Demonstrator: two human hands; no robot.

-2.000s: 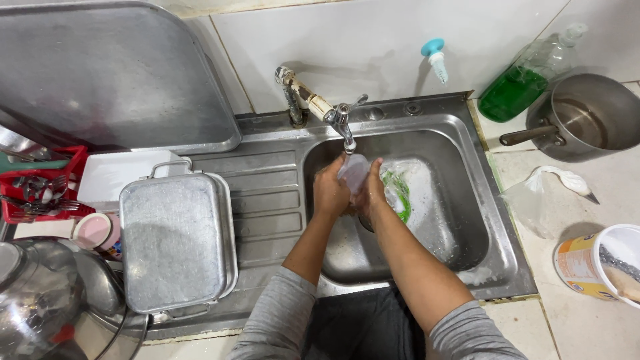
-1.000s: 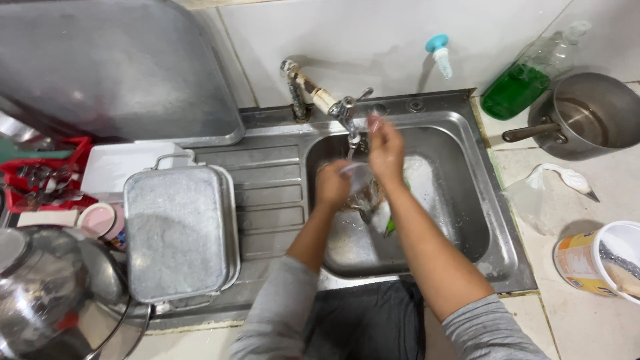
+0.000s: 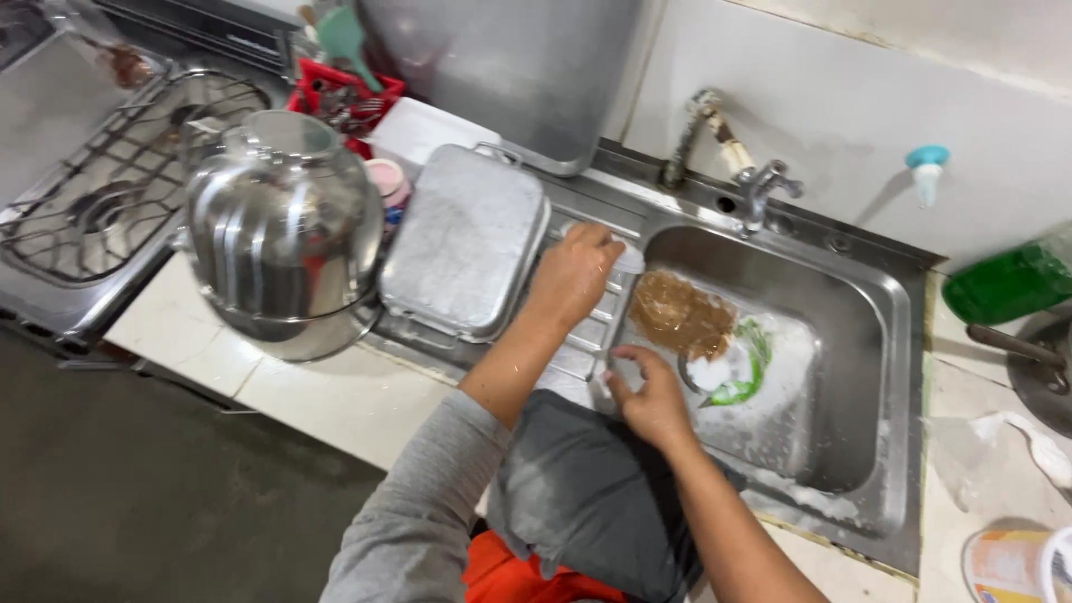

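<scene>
My left hand (image 3: 578, 272) is over the ribbed drainboard (image 3: 590, 335), beside an upturned metal pan (image 3: 469, 239). Its fingers close on a small translucent whitish item (image 3: 626, 256), possibly a plastic container; part of it is hidden. My right hand (image 3: 657, 402) hovers at the sink's near left corner, fingers curved and apart, with nothing plain between them. In the steel sink (image 3: 846, 360) lie a wet brown mass (image 3: 682, 314), perhaps a scouring mesh, and a bright green stringy thing (image 3: 758, 352) with white suds around it. The tap (image 3: 762, 193) stands above the sink's back edge.
Shiny metal bowls or pots (image 3: 280, 243) are stacked left of the pan, near a gas stove (image 3: 109, 184). A red cutlery basket (image 3: 347, 96) and a large tray (image 3: 511, 75) stand behind. At right are a green liquid bottle (image 3: 1005, 280), a saucepan (image 3: 1043, 368) and a plastic tub (image 3: 1009, 565).
Both hands have moved left from under the tap, the left one out over the drainboard. The brown mass in the sink now shows. The view has swung left, bringing in the stove.
</scene>
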